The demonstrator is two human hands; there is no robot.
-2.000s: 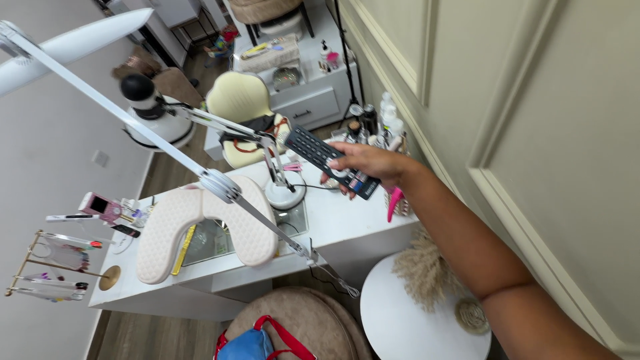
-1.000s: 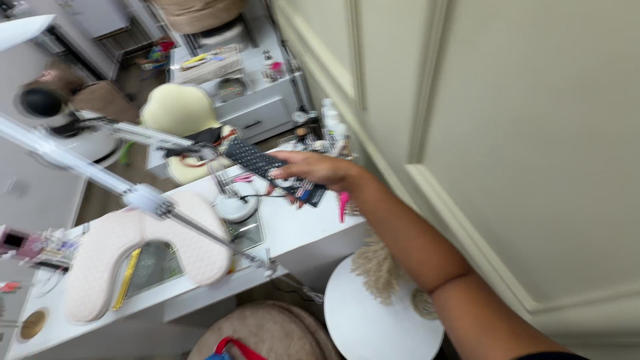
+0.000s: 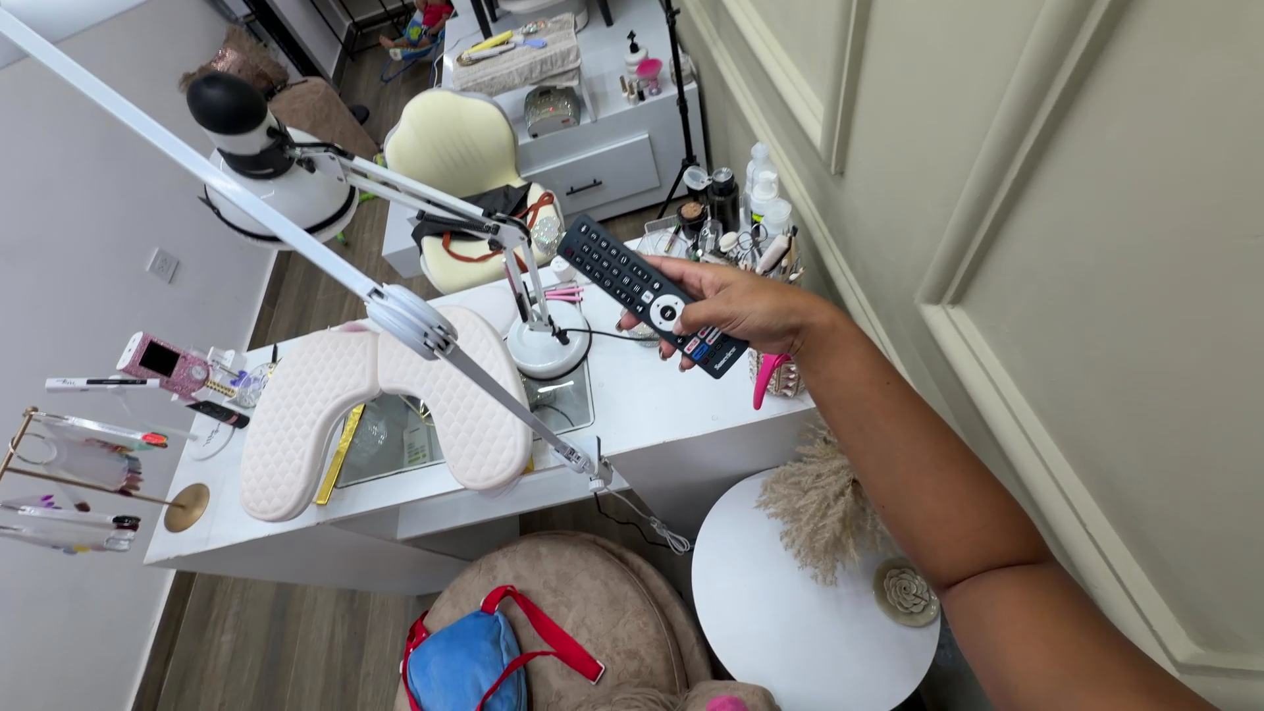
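Observation:
My right hand reaches in from the right, its fingers closed around a black remote control with its thumb by the round pad. The remote points up and left, above the white manicure table. Below and left of it stands the round white base of a desk lamp. Bottles and a holder of brushes and tools are just beyond the hand. A quilted white arm rest lies on the table's left half. My left hand is out of view.
A long lamp arm crosses the view at upper left. A cream chair stands behind the table. In front are a brown pouf with a blue bag and a round white side table. A panelled wall runs along the right.
The view swung right, then back partway. My right hand holds the remote control in all the frames, over the same part of the table.

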